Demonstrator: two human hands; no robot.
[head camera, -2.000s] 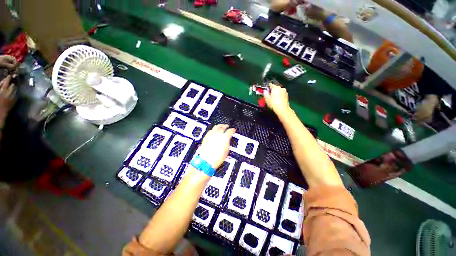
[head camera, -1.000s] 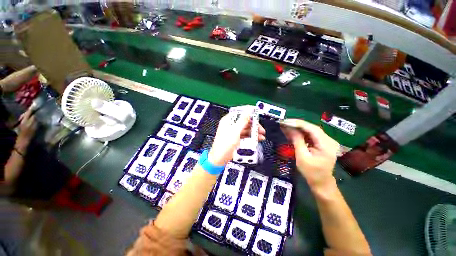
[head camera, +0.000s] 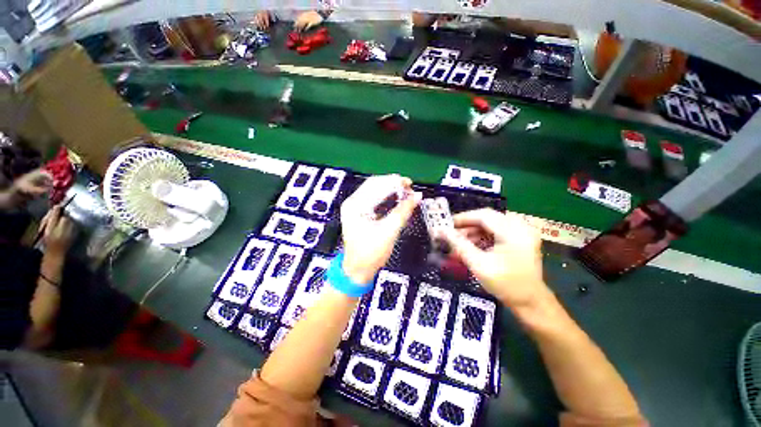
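Observation:
My left hand, with a blue wristband, holds a part-built unit that is mostly hidden by the fingers; a little red and dark shows at the fingertips. My right hand pinches a small pale panel close to the left fingertips, above the tray. The black parts tray lies below both hands. White long panels and short panels sit in its pockets. A loose panel lies at the tray's back edge. A blurred red part shows under my right hand.
A white desk fan stands left of the tray. Beyond is the green conveyor belt with loose units. A phone is by the post at right. Another person's hands are at left. A second tray lies across the belt.
My hands have drawn closer together over the tray. A long panel held upright by my left hand one second ago no longer shows there. My right hand now shows a small pale panel.

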